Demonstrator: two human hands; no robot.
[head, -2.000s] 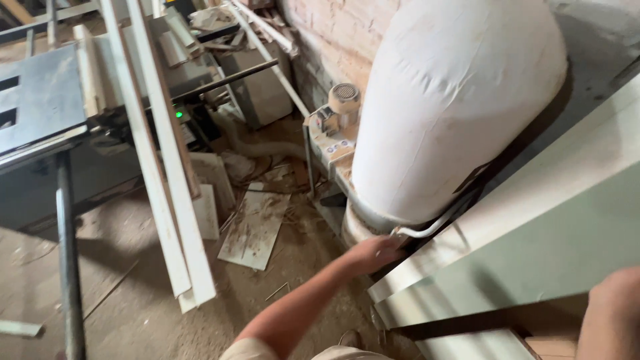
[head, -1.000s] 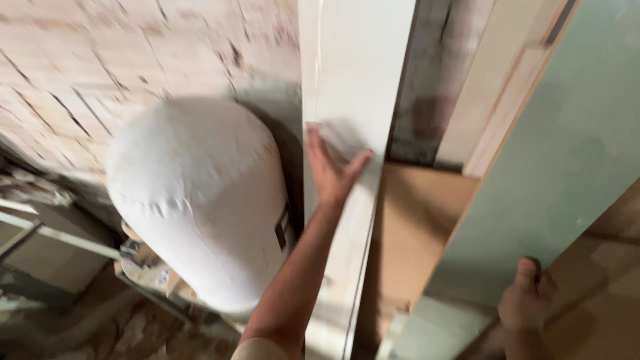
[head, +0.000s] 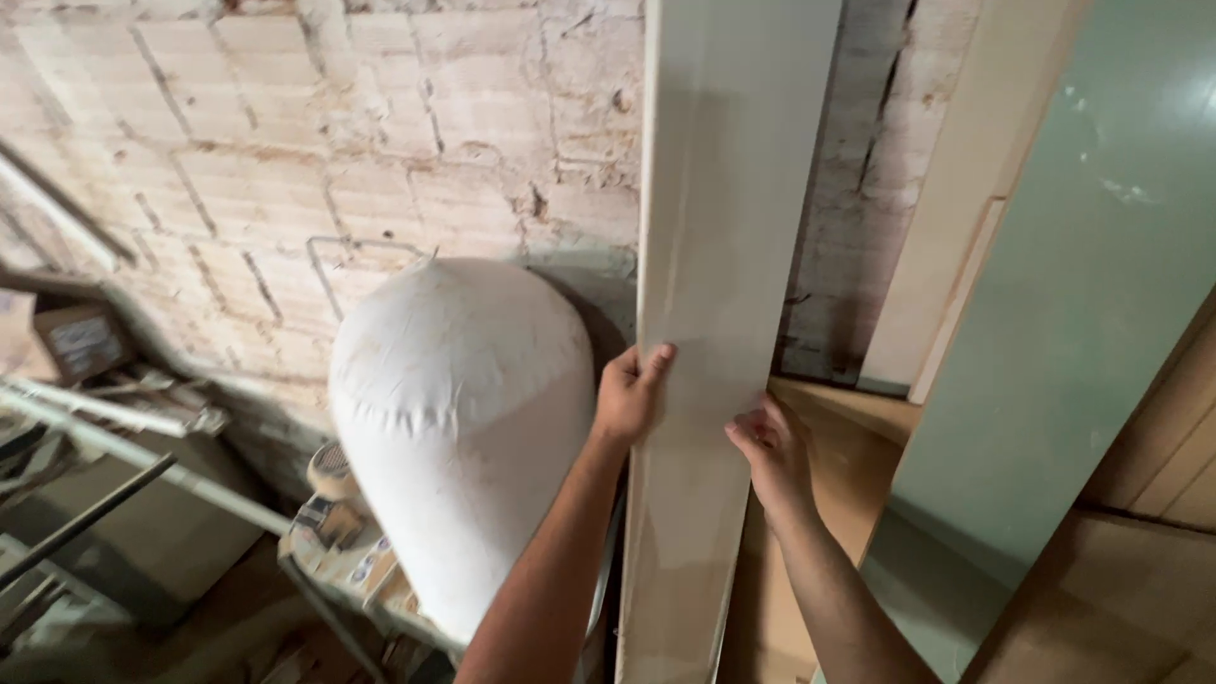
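A long white board [head: 722, 237] stands upright against the brick wall in the middle of the head view. My left hand [head: 635, 391] grips its left edge, the thumb lying on the front face and the fingers around the edge. At the board's right edge is my right hand [head: 771, 439], its fingers bent near that edge; whether they close on the board cannot be told. Just left of the board swells the white fabric bag [head: 465, 418] of a dust collector. A wide pale green panel [head: 1073, 247] leans to the right of my right hand.
Brown boards [head: 1130, 589] lie at the lower right, and a cream board [head: 959, 190] leans beside the green panel. The dust collector's motor [head: 332, 470] sits left of the bag. A cardboard box [head: 66, 332], metal bars and scraps crowd the far left before the brick wall [head: 285, 123].
My left hand has gone from the front face of the white board to its left edge. My right hand has moved from the green panel to the white board's right edge.
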